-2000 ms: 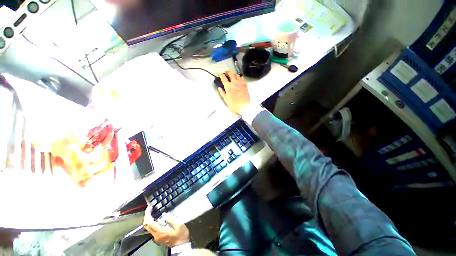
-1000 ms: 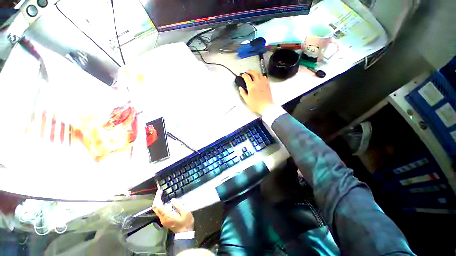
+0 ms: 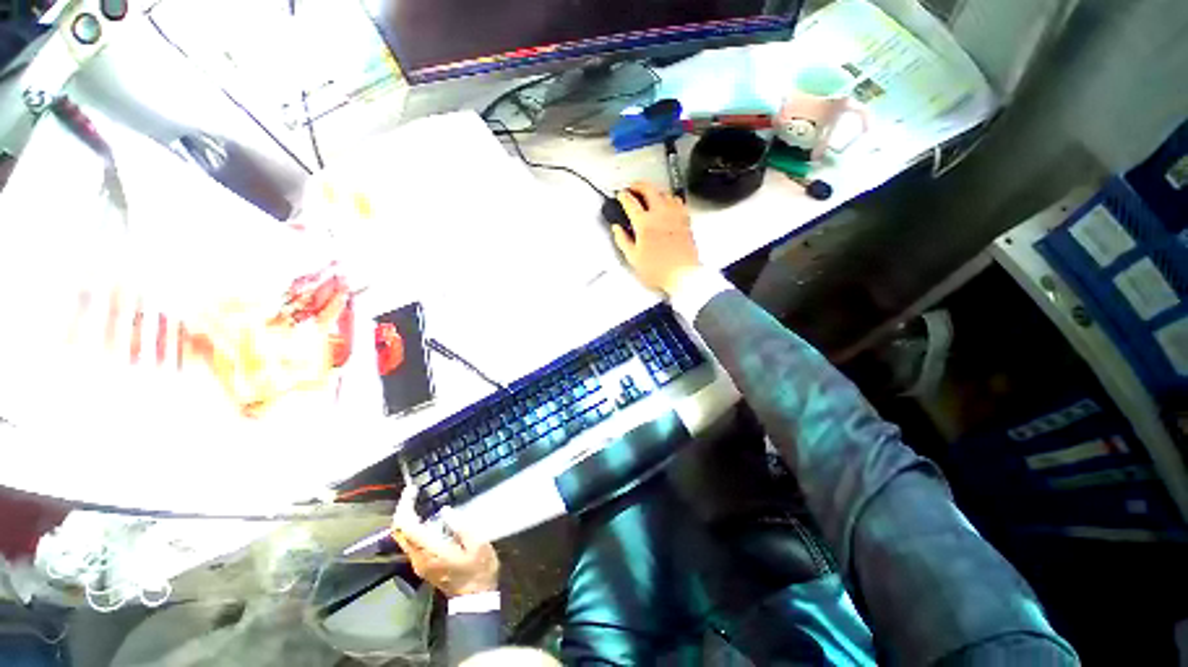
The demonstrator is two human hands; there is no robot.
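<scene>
My right hand (image 3: 661,237) lies over a small black wired mouse (image 3: 620,214) on the white desk, its fingers covering much of it. My left hand (image 3: 447,553) is at the left end of the long black keyboard (image 3: 547,412), thumb side against its corner; whether a finger presses a key cannot be told. A plain black pad (image 3: 623,461) lies in front of the keyboard. A smartphone (image 3: 404,358) with a red picture lies left of the keyboard. A thin black cable runs from near the phone to the keyboard.
A monitor (image 3: 586,29) stands at the far side. A black cup (image 3: 727,166), a pink mug (image 3: 814,115), a blue object (image 3: 646,125) and a black pen stand or lie beyond the mouse. White cables (image 3: 98,558) hang at left. Blue binders (image 3: 1120,261) are at right.
The view has shifted, first rightward over the desk, then slightly back. Both hands keep their places at the mouse and the keyboard's left end.
</scene>
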